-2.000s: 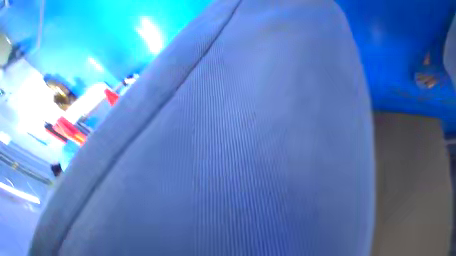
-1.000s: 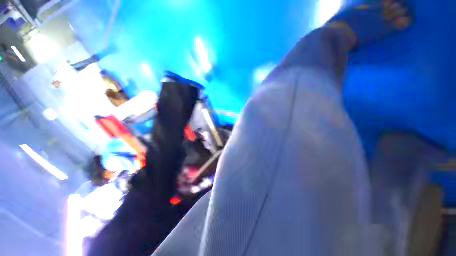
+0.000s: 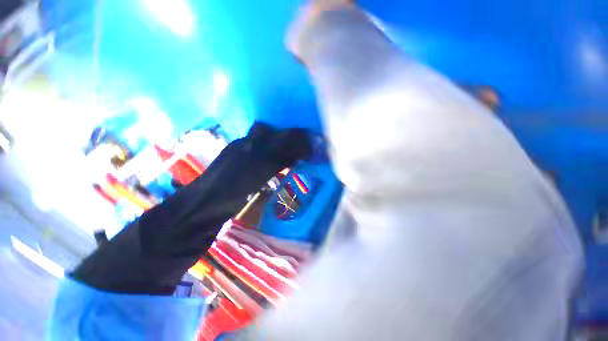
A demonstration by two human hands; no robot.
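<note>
Neither of my hands can be seen. A large light grey trouser leg (image 3: 427, 200) fills the middle and right, blurred, with a foot at its top end. To its left, orange-red layered items like stacked trays (image 3: 250, 263) lie with pale wavy edges between them. A blue moulded thing with an opening, like a plastic stool (image 3: 303, 223), sits between the stack and the grey leg. Thin dark and red pieces show in its opening.
A person's black-clothed leg (image 3: 193, 206) slants across the left, below it a light blue cloth (image 3: 127, 316). More red items (image 3: 187, 166) and an overexposed bench area lie behind. The glossy blue floor (image 3: 267, 60) spans the top. The view is tilted.
The view has shifted. The grey leg looks larger and paler, its foot now at top centre. The red stack, the blue stool and the light blue cloth have come into view; the brown carton has left it.
</note>
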